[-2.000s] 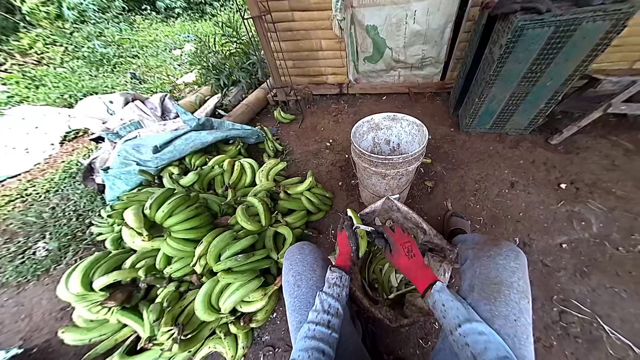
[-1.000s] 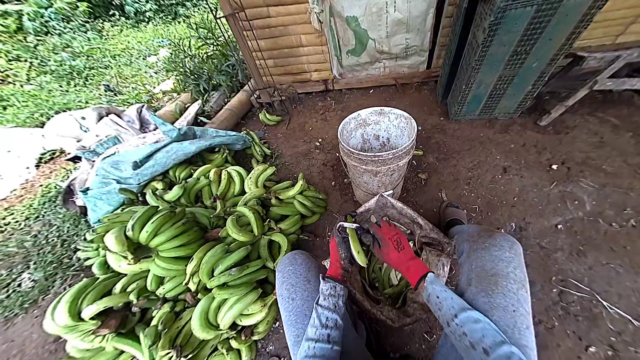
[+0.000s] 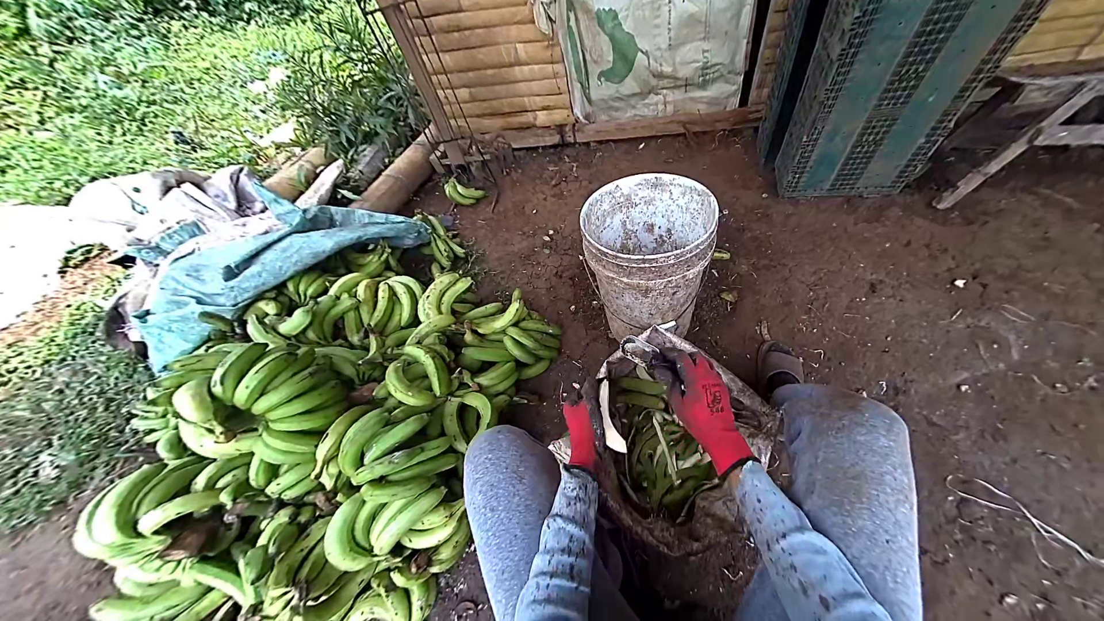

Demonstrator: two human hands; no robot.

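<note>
My left hand (image 3: 584, 424), in a red and black work glove, holds a pale peeled green banana (image 3: 611, 419) upright over an open sack (image 3: 750, 405) between my knees. My right hand (image 3: 697, 395), gloved the same way, is closed on a small metal peeling tool (image 3: 640, 349) just above and right of the banana; its handle is hidden by the fingers. Green peels (image 3: 660, 457) lie inside the sack. Just beyond the sack stands a dirty white plastic bucket (image 3: 649, 250). A large heap of green bananas (image 3: 388, 431) lies to the left.
Blue and grey cloths (image 3: 285, 259) cover the heap's far edge. A small green bunch (image 3: 464, 192) lies near the bamboo wall (image 3: 492, 69). Blue-green mesh crates (image 3: 897, 95) lean at the back right, beside a wooden bench leg (image 3: 1018, 151). A string (image 3: 1026, 513) lies on the soil at right.
The banana in my left hand showed green skin a second ago and now shows a pale peeled surface. My right hand has moved slightly away from it with the tool.
</note>
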